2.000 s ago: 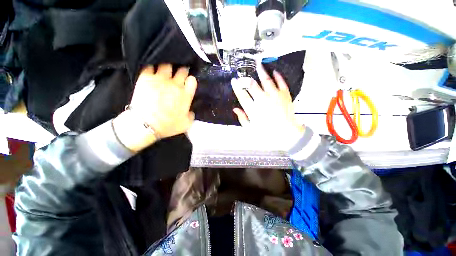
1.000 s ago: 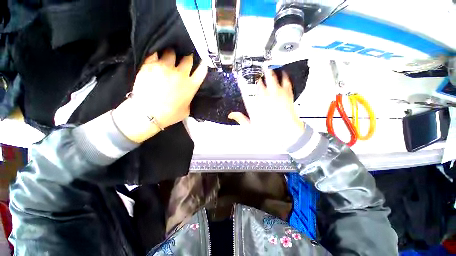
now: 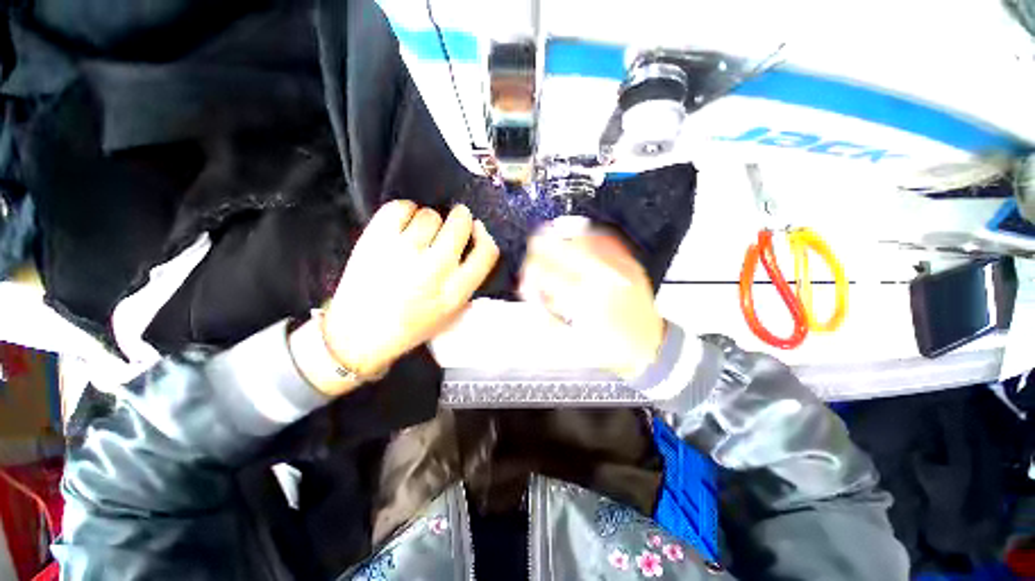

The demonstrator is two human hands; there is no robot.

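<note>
The black garment [image 3: 272,244] lies on the white machine table, bulky at the left, with an edge under the shiny presser foot [image 3: 568,187] of the sewing machine [image 3: 704,85]. My left hand [image 3: 409,272] rests on the cloth left of the foot, its fingers curled at the cloth's front edge and seeming to hold it. My right hand [image 3: 596,289] is just in front of the foot, blurred, with fingers bent; whether it grips the cloth cannot be told. Part of the cloth shows behind my right hand, right of the foot.
Scissors [image 3: 794,284] with red and yellow handles lie right of my right hand. A smartphone [image 3: 956,306] lies near the table's right edge. A ruler-marked front edge [image 3: 545,392] runs before me. A blue crate [image 3: 684,488] is below. Black garments [image 3: 148,91] are piled at left.
Both hands have moved toward me from beside the presser foot. My left fingers have curled in, and my right fingers have come back from beside the foot and bent.
</note>
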